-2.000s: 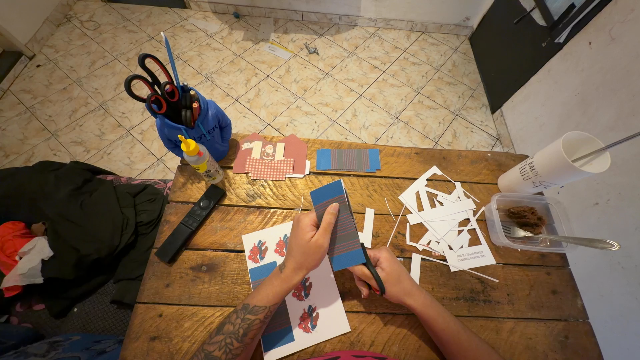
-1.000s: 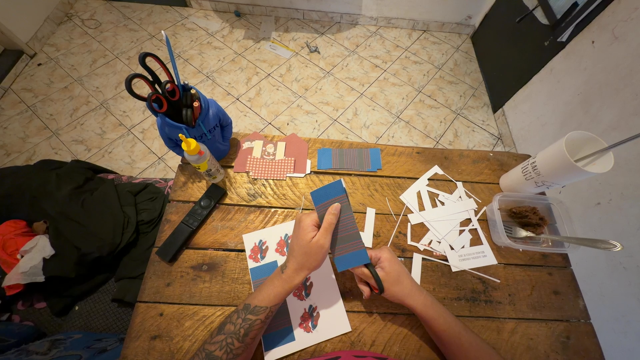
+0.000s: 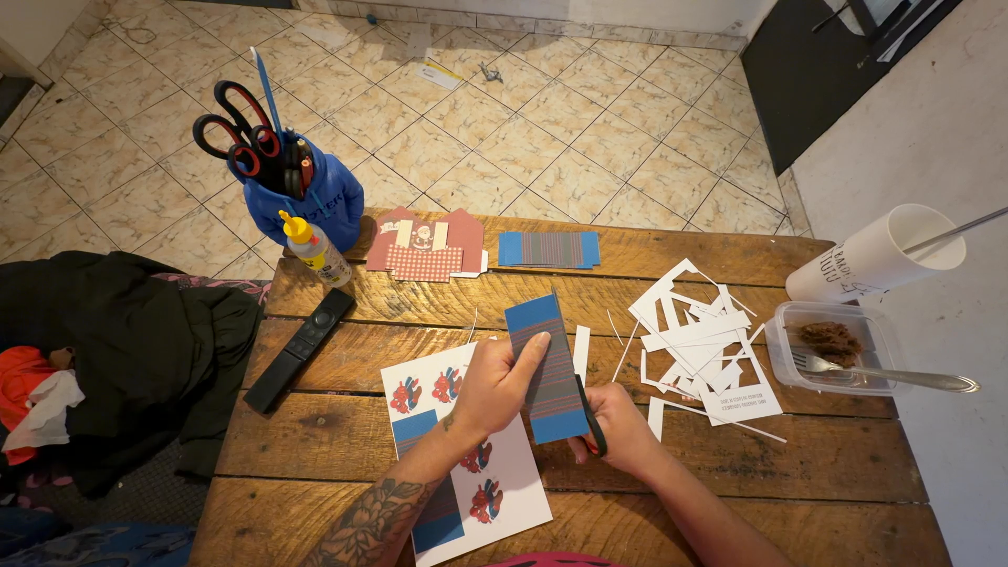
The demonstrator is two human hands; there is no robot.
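Note:
My left hand [image 3: 504, 382] grips a striped paper strip with blue ends [image 3: 549, 362], its thumb on top. At the strip's right edge, my right hand [image 3: 618, 429] holds black-handled scissors [image 3: 592, 421]; their blades are mostly hidden by the strip. Under my left forearm lies a white printed sheet [image 3: 516, 480] with small red and blue figures and a blue striped panel. More striped blue pieces [image 3: 549, 249] are stacked near the far table edge, beside red cut-outs with a Santa figure [image 3: 425, 256]. White paper offcuts [image 3: 697, 339] are heaped to the right.
A black remote control [image 3: 299, 350], a glue bottle with a yellow cap [image 3: 316, 248] and a blue hoodie-shaped holder with scissors [image 3: 303, 197] stand or lie at left. A plastic tub with brown food and a fork [image 3: 835, 346] and a white cup [image 3: 866, 256] are at right.

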